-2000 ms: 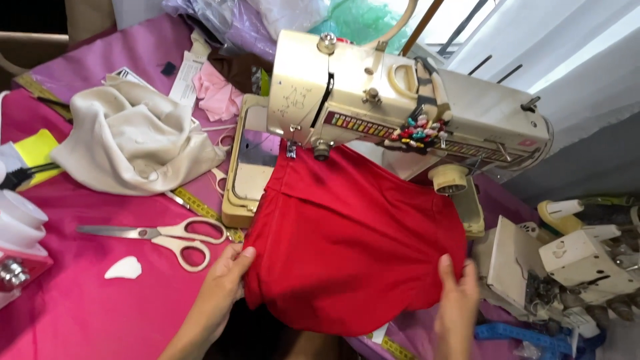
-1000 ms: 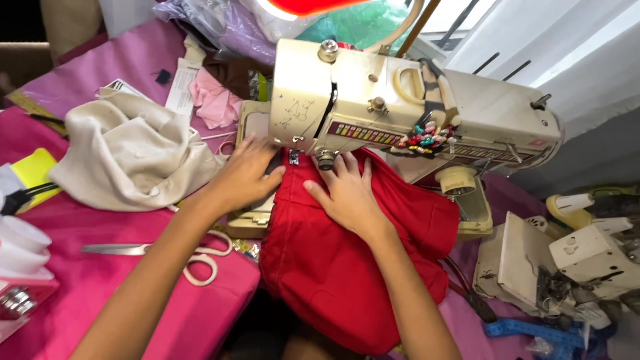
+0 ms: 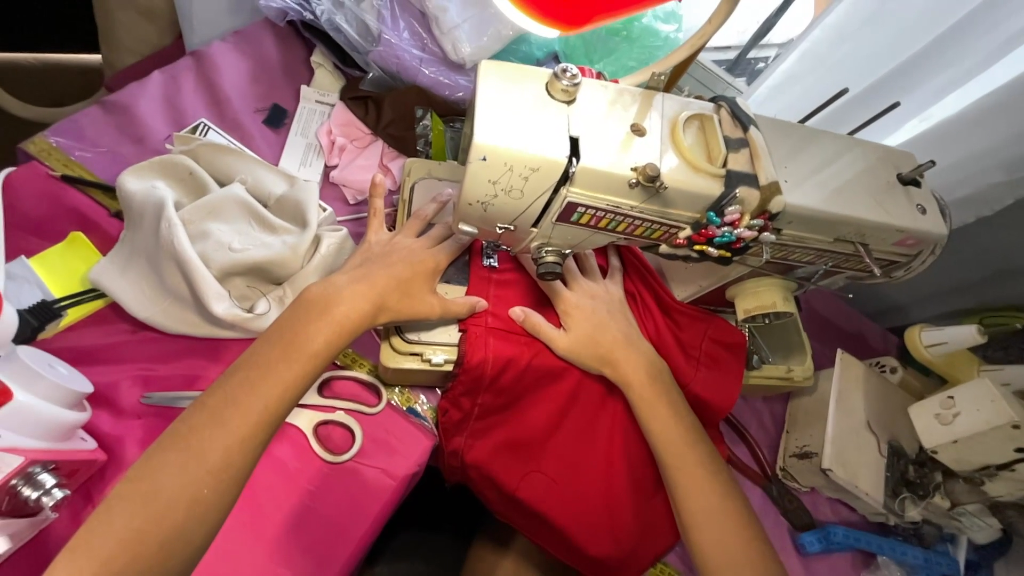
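A red fabric garment (image 3: pixel 560 432) lies over the bed of a cream sewing machine (image 3: pixel 608 152), its upper edge under the presser foot (image 3: pixel 490 254). My left hand (image 3: pixel 408 264) is spread on the machine bed left of the foot, its thumb touching the edge of the red fabric. Flat on the red fabric, just right of the foot, rests my right hand (image 3: pixel 588 312) with its fingers apart; some fingertips are hidden behind the machine head. Neither hand grips anything. Colourful pins (image 3: pixel 728 232) sit on a cloth band around the machine.
Scissors with cream handles (image 3: pixel 340 416) lie left of the machine, partly behind my left forearm. Beige fabric (image 3: pixel 232 232) and pink fabric scraps (image 3: pixel 360 152) are behind them. A white-and-pink device (image 3: pixel 40 400) stands at the left edge. Machine parts (image 3: pixel 848 440) and a blue tape (image 3: pixel 880 544) lie right.
Two seconds ago both hands were at the sides of the red fabric, nearer to me. They have since moved up to the presser foot area. A red object has appeared at the top.
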